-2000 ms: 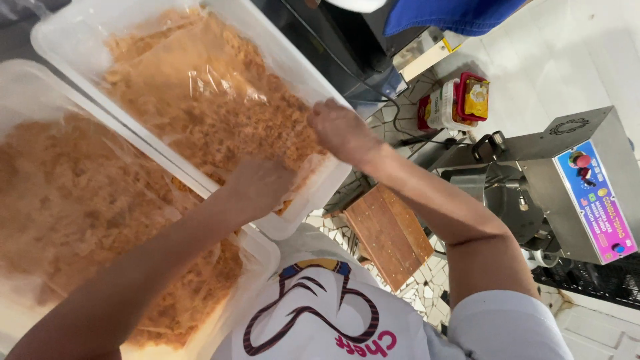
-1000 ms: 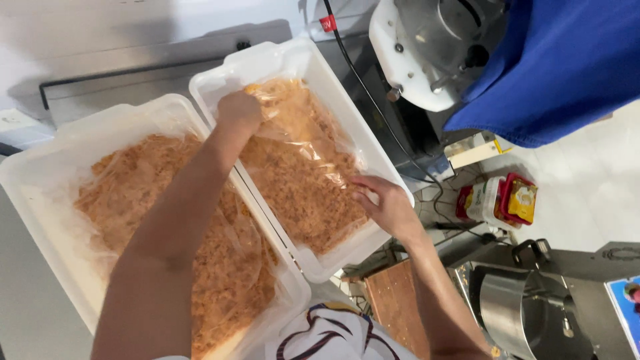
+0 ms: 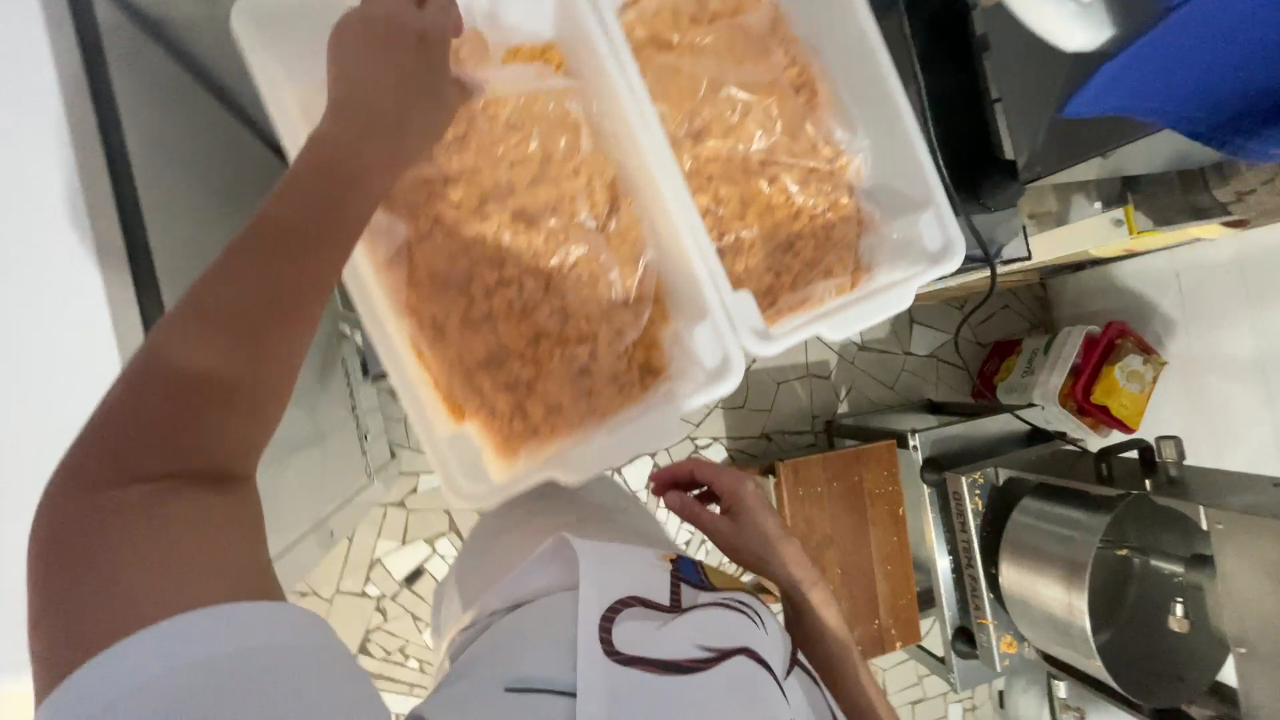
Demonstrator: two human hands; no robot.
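Two white plastic tubs stand side by side, the left one [image 3: 455, 455] nearer my body and the right one [image 3: 900, 190] beyond it. Each holds an orange-brown shredded or crumbly food under clear plastic film [image 3: 560, 230]. My left hand [image 3: 400, 75] is over the far part of the left tub, fingers bent at the film; whether they pinch it is hidden. My right hand [image 3: 725, 505] hangs below the near ends of the tubs, fingers loosely curled, touching neither tub, with nothing visible in it.
A steel mixing bowl in a machine [image 3: 1060, 580] stands at the lower right beside a brown wooden board [image 3: 850, 550]. Red and white containers [image 3: 1070, 380] sit at right, with a black cable [image 3: 985, 290] near them. Blue cloth [image 3: 1180, 80] shows at the upper right.
My left hand has moved from the right tub to the left one. My right hand has left the film of the right tub and is down near my apron. The view has shifted.
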